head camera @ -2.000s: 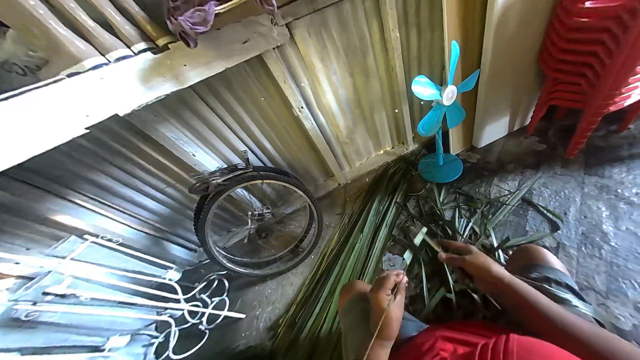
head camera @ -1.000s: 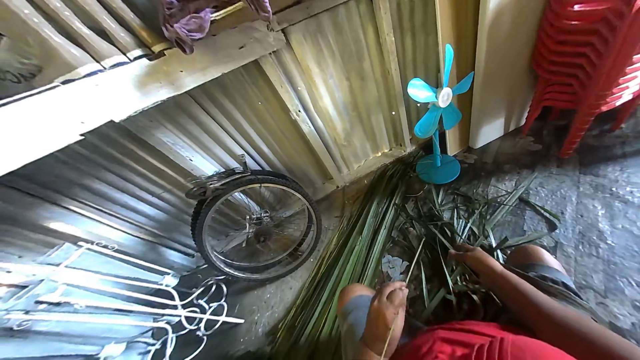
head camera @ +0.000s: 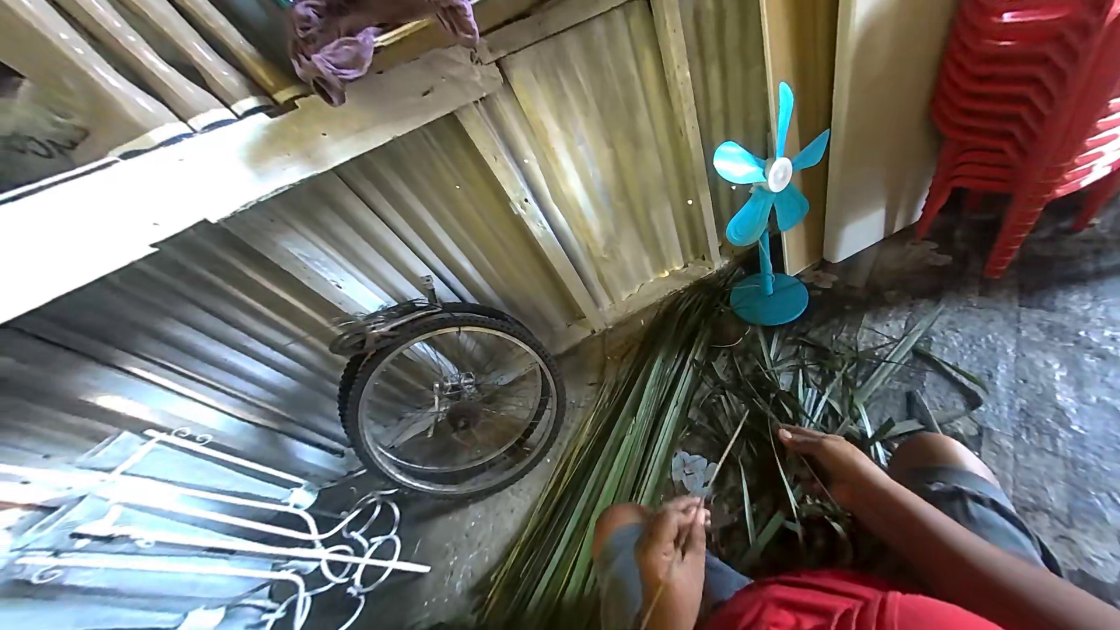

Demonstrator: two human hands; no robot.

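My left hand (head camera: 674,547) is closed on a thin, pale leaf rib (head camera: 728,451), which sticks up past the fingertips and trails down below the hand. My right hand (head camera: 827,459) is held out over loose leaf strips (head camera: 809,381), its fingers pointing left; a fine strand hangs near the fingertips, and whether they grip it is unclear. Beside my left knee, a long bundle of green palm leaves (head camera: 626,420) runs over the floor toward the wall.
A turquoise fan (head camera: 769,300) stands at the wall. Two bicycle wheels (head camera: 547,411) lean on corrugated metal sheeting (head camera: 595,157). White metal frames (head camera: 219,542) lie at lower left. Stacked red plastic chairs (head camera: 1015,114) stand at upper right, beside a pale board (head camera: 875,131).
Two seconds ago a pale green leaf piece stood between the hands near my right fingers; now it does not show there. My right hand has lowered a little, and the thin rib still rises from my left hand.
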